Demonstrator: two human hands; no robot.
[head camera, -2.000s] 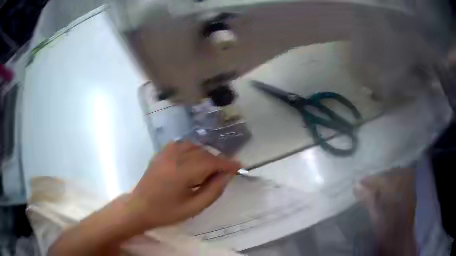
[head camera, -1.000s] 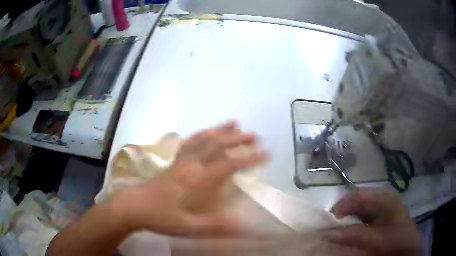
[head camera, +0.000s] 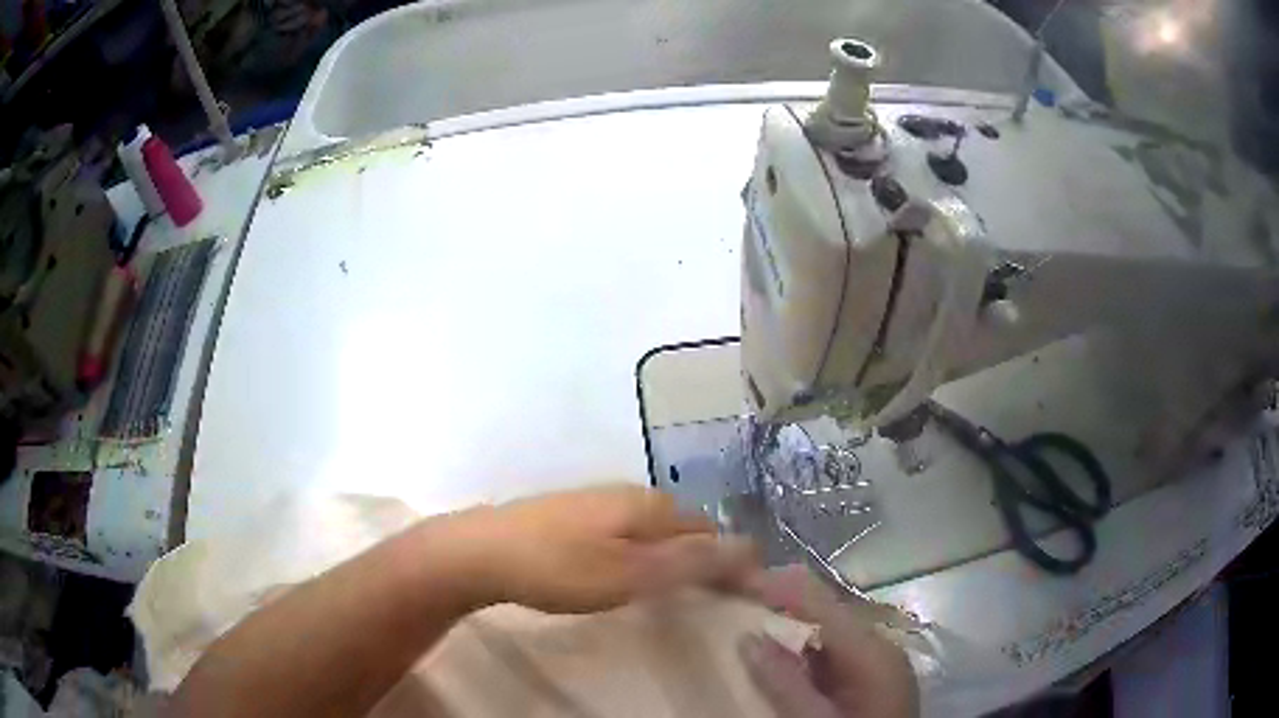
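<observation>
A cream cloth piece (head camera: 561, 659) lies over the table's front edge below the machine, with part of it spread to the left under my left forearm. My left hand (head camera: 603, 547) lies on the cloth, its fingers reaching to the right hand; the fingertips are blurred. My right hand (head camera: 828, 652) pinches the cloth's right end near its edge. Both hands are just in front of the presser foot area (head camera: 807, 470) of the cream-white sewing machine (head camera: 856, 267). The shiny metal binder arm (head camera: 828, 561) sticks out toward my right hand.
Green-handled scissors (head camera: 1045, 491) lie on the table right of the needle area, under the machine arm. The white table (head camera: 463, 309) extends left. A neighbouring table (head camera: 105, 491) holds a pink and white thread cone (head camera: 168, 180). A printed ruler (head camera: 1108, 603) runs along the front edge.
The view has swung and now shows the whole machine head. Both hands have come together at the cloth in front of the needle area; my left hand was raised and spread before.
</observation>
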